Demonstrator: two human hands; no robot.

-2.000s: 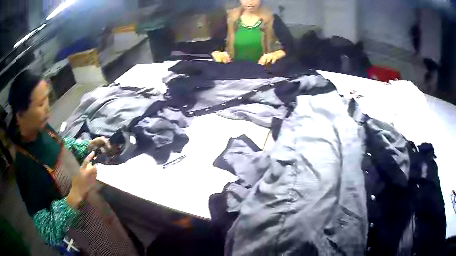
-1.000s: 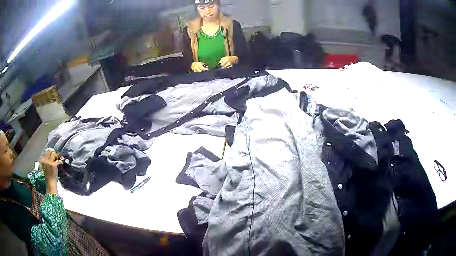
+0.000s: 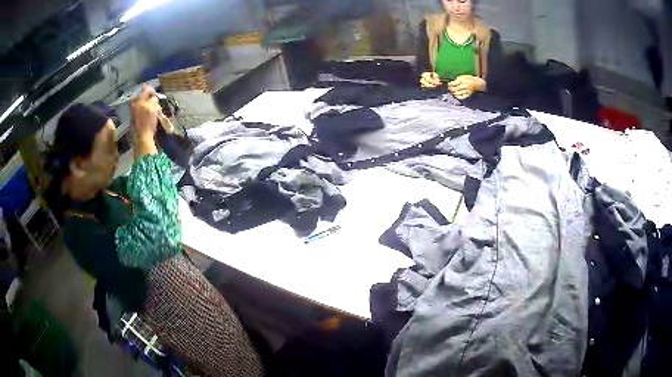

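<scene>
Neither of my hands is in the picture. A large grey jacket [image 3: 516, 258] with dark parts lies nearest in front of me on the white table [image 3: 295, 272]. A second grey jacket [image 3: 413, 140] with a dark snap band lies spread behind it. Another grey and dark garment [image 3: 243, 162] lies bunched at the table's left side. Dark garments [image 3: 615, 294] with snap buttons lie at the right. A small thin tool [image 3: 323, 235] lies on the white surface; its kind is unclear.
A person in an apron [image 3: 133, 213] stands at the left edge of the table, a hand raised with dark cloth. Another person in a green top [image 3: 457, 59] stands behind the far edge, hands together. A red object [image 3: 617, 118] is at the back right. A side table [image 3: 247, 70] stands behind.
The view has swung left since a second ago, so things sit further right. The person at the left has raised a hand, lifting part of the dark cloth off the table.
</scene>
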